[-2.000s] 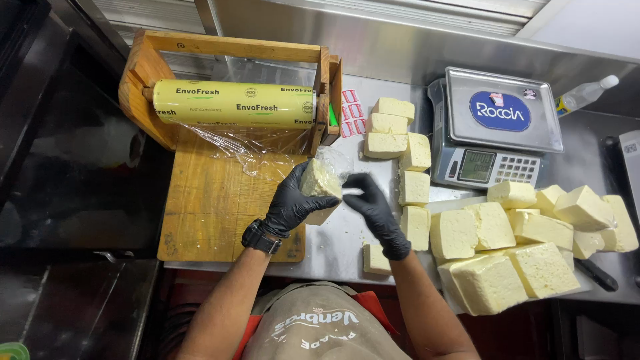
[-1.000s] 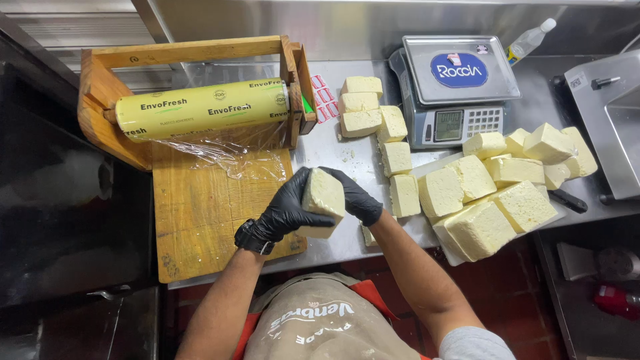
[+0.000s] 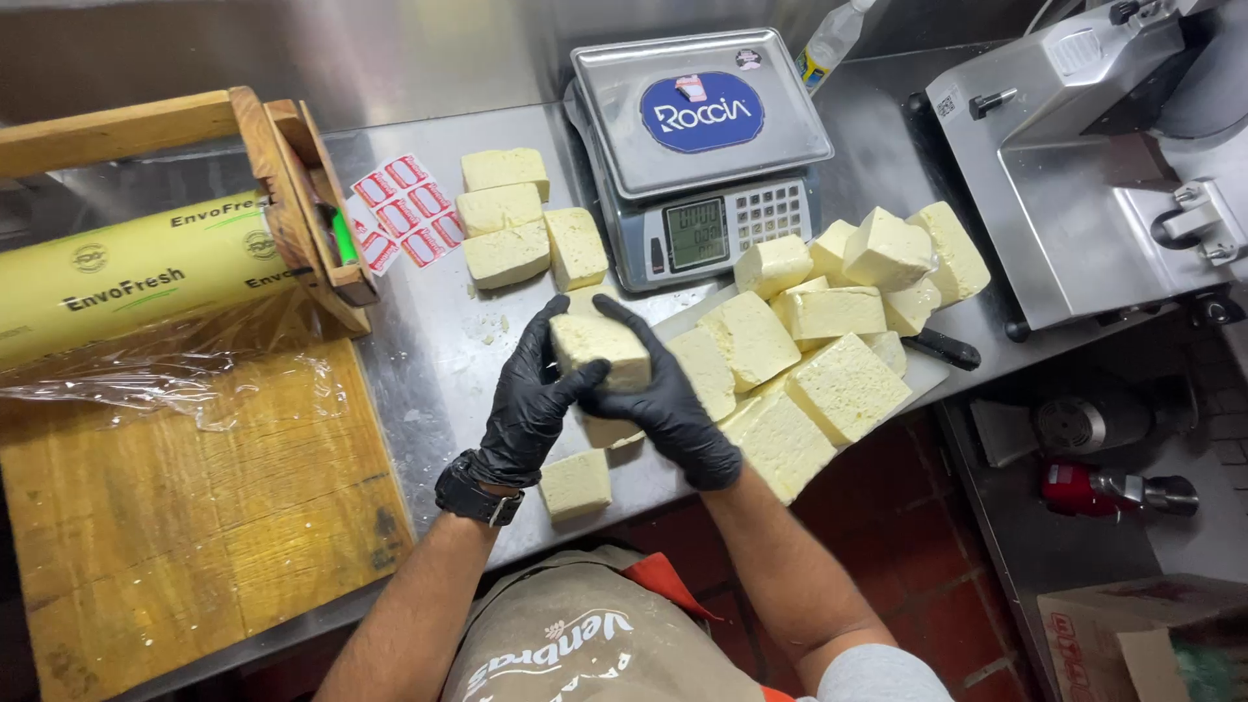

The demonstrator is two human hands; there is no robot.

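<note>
My left hand (image 3: 531,395), in a black glove with a watch at the wrist, grips a block of white cheese (image 3: 600,349) from its left side. From the right, my right hand (image 3: 673,405), gloved in black too, holds the same block. It is held above the steel counter, over a row of cheese blocks partly hidden by my hands. One loose block (image 3: 575,485) lies nearest my body, and several blocks (image 3: 504,210) stand behind my hands. To the right, more blocks (image 3: 846,388) are heaped on a white board.
A digital scale (image 3: 702,122) stands behind the heap. Left are a wooden board (image 3: 205,517) and a roll of plastic wrap (image 3: 136,278) in a wooden holder, beside a sheet of labels (image 3: 405,213). A black knife handle (image 3: 943,348), a bottle (image 3: 834,44) and a slicer (image 3: 1063,166) are at right.
Both hands, with the cheese block between them, have moved right, from beside the wooden board to over the row of blocks. The view has shifted to the right.
</note>
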